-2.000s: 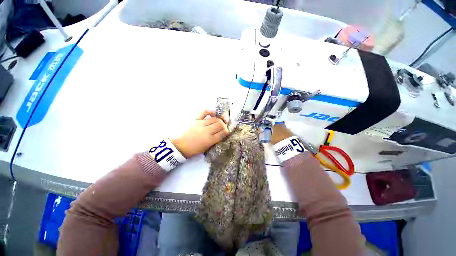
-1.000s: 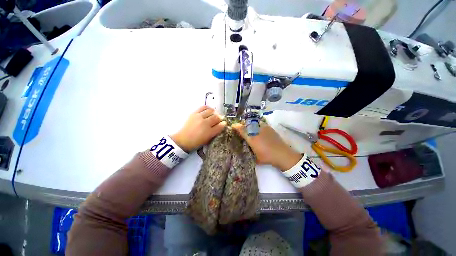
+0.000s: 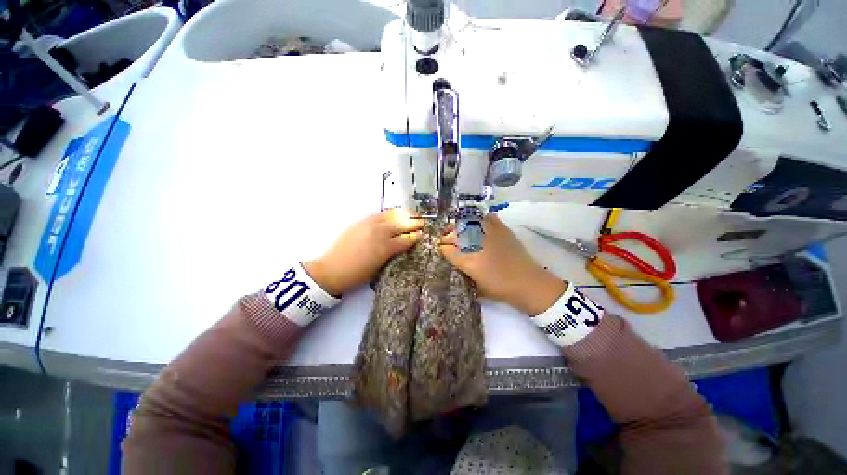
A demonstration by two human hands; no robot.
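Observation:
A grey-brown flecked tweed piece point(image 3: 423, 334) lies under the head of the white sewing machine point(image 3: 557, 102) and hangs over the table's front edge. A seam line runs down its middle. My left hand point(image 3: 364, 249) presses and holds its left edge near the presser foot point(image 3: 429, 206). My right hand point(image 3: 501, 264) holds its right edge just in front of the foot, its fingertips partly behind the grey knob. The needle and the cloth right under the foot are hidden or too small to tell.
Scissors with red and yellow-orange handles point(image 3: 631, 269) lie right of my right hand. A dark red case point(image 3: 750, 302) lies further right. A measuring tape point(image 3: 534, 379) runs along the front edge. Blue crates point(image 3: 729, 408) show below. A recessed bin with scraps point(image 3: 288, 46) is behind.
My right hand has come from behind the machine head to the cloth's right edge. My left hand stays at the left edge. The view has shifted, and the cloth hangs less far down.

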